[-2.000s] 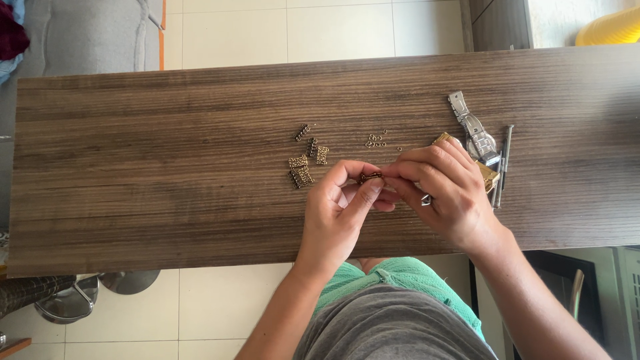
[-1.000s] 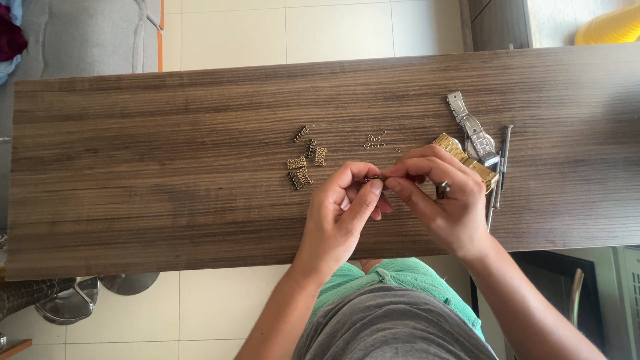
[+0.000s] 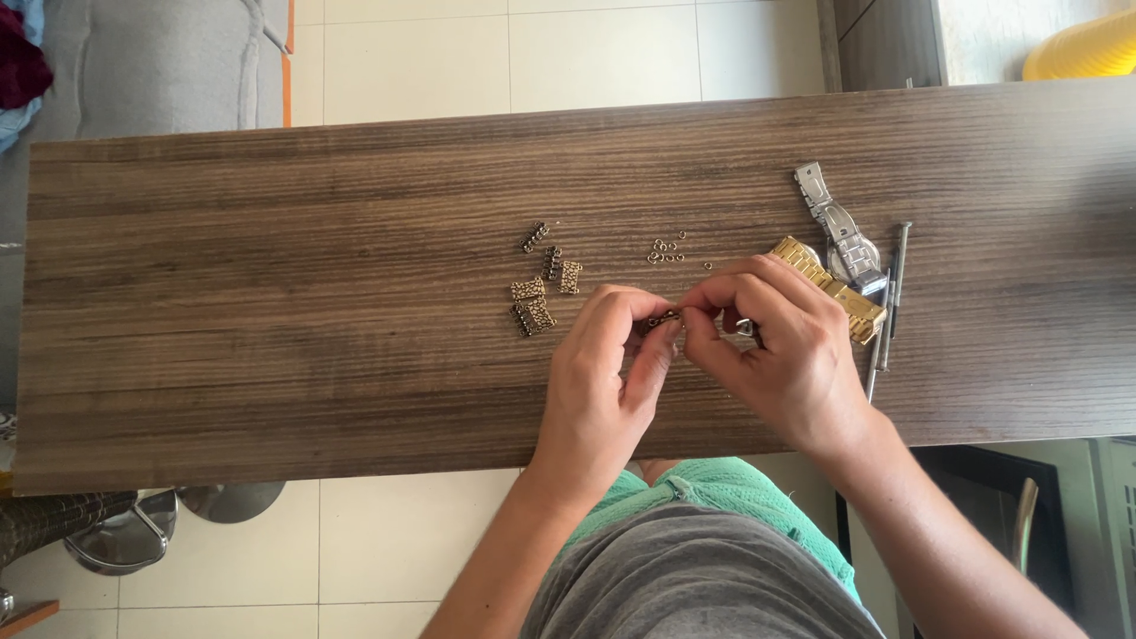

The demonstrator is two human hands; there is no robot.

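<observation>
Between thumb and index finger, my left hand pinches a small dark metal bracelet link. The fingertips of my right hand close on the link's right end; whether they hold a tiny ring there cannot be told. Several bronze-toned filigree links lie to the left of my hands, with a dark beaded connector above them. A loose group of small jump rings lies just beyond my fingertips. A gold metal watch band, partly hidden by my right hand, touches a silver metal watch band.
Long thin metal tools lie right of the watches on the wood-grain table. The table's near edge runs close to my body. A yellow ribbed object stands at the far right, and a grey sofa at the far left.
My right hand's fingers were more spread a second ago, showing more of the gold band; they now cover more of it. Both hands stay together at the link.
</observation>
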